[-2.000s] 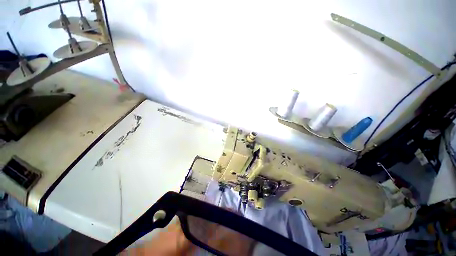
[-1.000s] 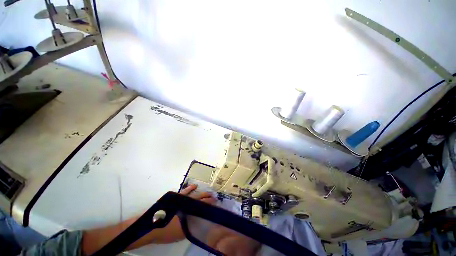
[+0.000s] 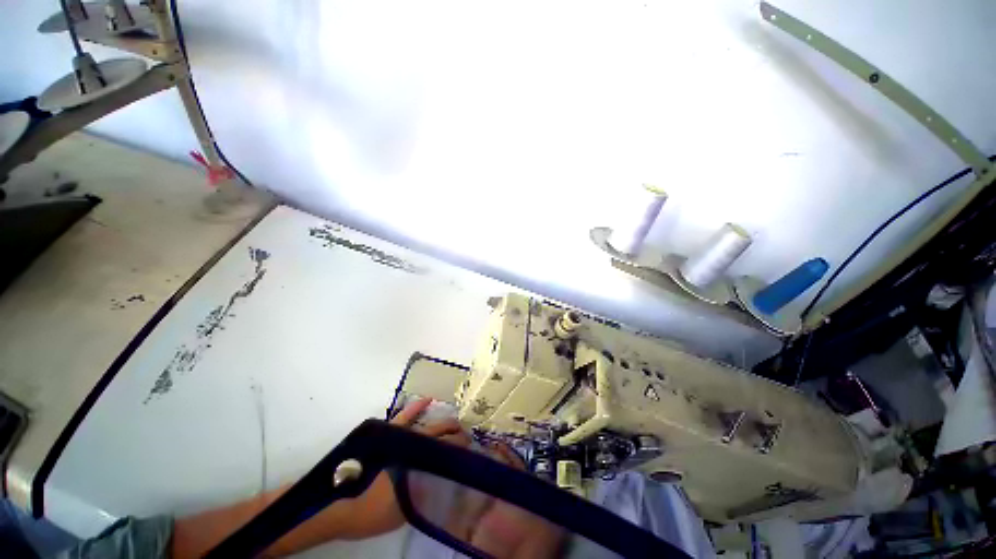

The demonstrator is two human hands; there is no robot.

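The pale lavender-grey garment piece (image 3: 644, 510) lies under the cream sewing machine head (image 3: 666, 409) and hangs at its front. My left hand (image 3: 377, 508) reaches in from the left, partly behind the black eyeglass frame. Its fingertips rest on pale cloth beside the presser foot and needle area (image 3: 524, 442); whether they pinch it is hidden. A blurred hand, apparently my right hand (image 3: 508, 530), shows through the lens at the bottom edge. Its grip cannot be made out.
The slide plate (image 3: 431, 379) is left of the needle area on the chipped white table (image 3: 317, 328). Two white thread cones (image 3: 718, 257) and a blue one (image 3: 791, 286) stand behind the machine. A beige table (image 3: 98, 262) and thread stand (image 3: 164, 49) are at left.
Over the two seconds, my left forearm and fingers have come into view beside the needle area. In the last second, the fingers have barely moved. The view has shifted slightly right.
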